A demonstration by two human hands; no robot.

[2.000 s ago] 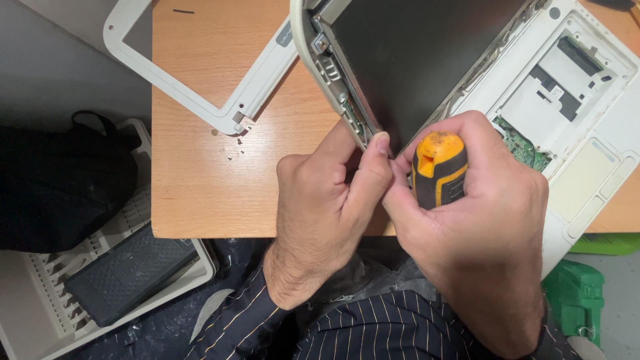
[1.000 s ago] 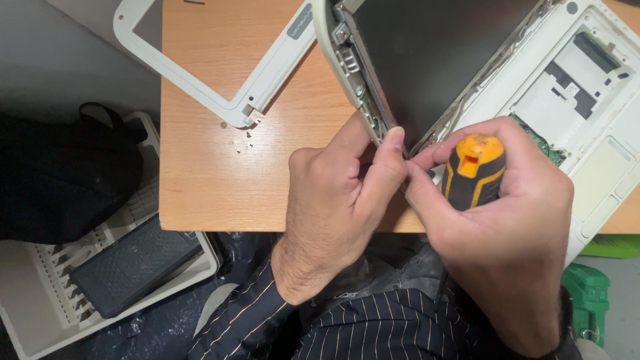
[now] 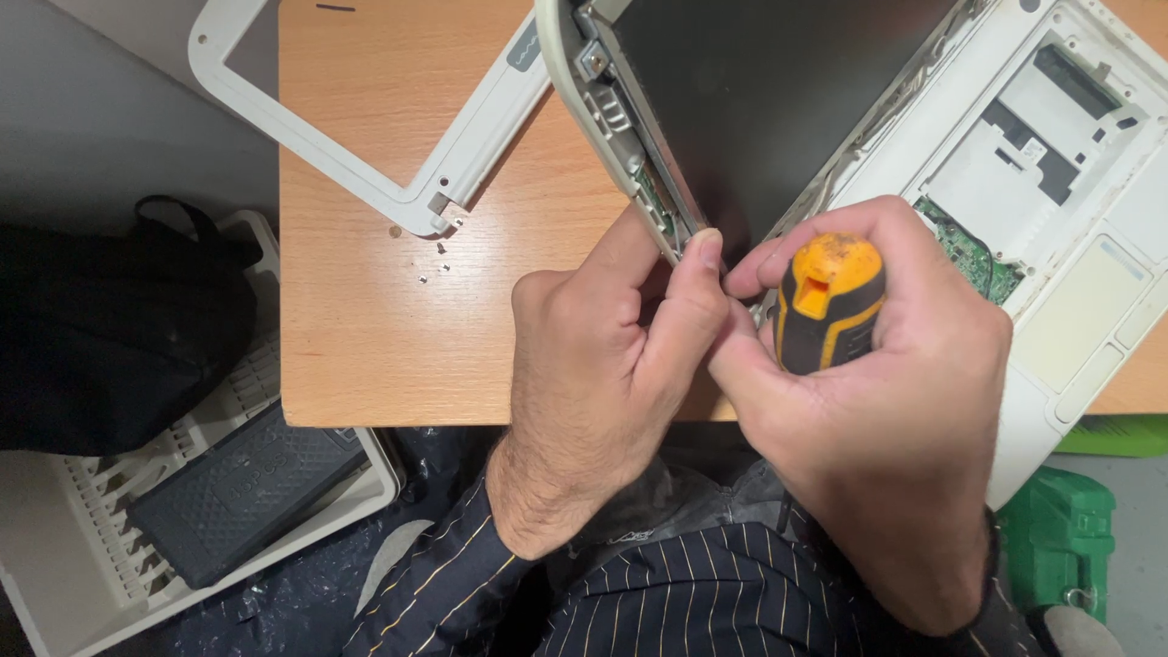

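Note:
My left hand [image 3: 611, 356] pinches the lower corner of the laptop's lid [image 3: 584, 119], thumb on the edge of the dark display panel [image 3: 757, 100]. Against that same corner are the fingertips of my right hand [image 3: 876, 392], which also holds a screwdriver's yellow and black handle [image 3: 829, 301] in its palm. The screwdriver's shaft is hidden. The white laptop base [image 3: 1086, 265] lies at the right with its inside exposed, a green circuit board [image 3: 972, 251] showing in it. A detached white screen bezel [image 3: 474, 128] rests on the wooden table, several small screws [image 3: 442, 248] near its corner.
The wooden table's [image 3: 392, 365] near edge runs in front of me. Below at the left, a white plastic crate [image 3: 301, 538] holds a black patterned case [image 3: 246, 493] beside a black bag [image 3: 119, 328]. A green plastic case [image 3: 1054, 538] is at the lower right.
The view has shifted slightly. Both hands remain at the lid's lower corner, with the screwdriver handle still in my right hand.

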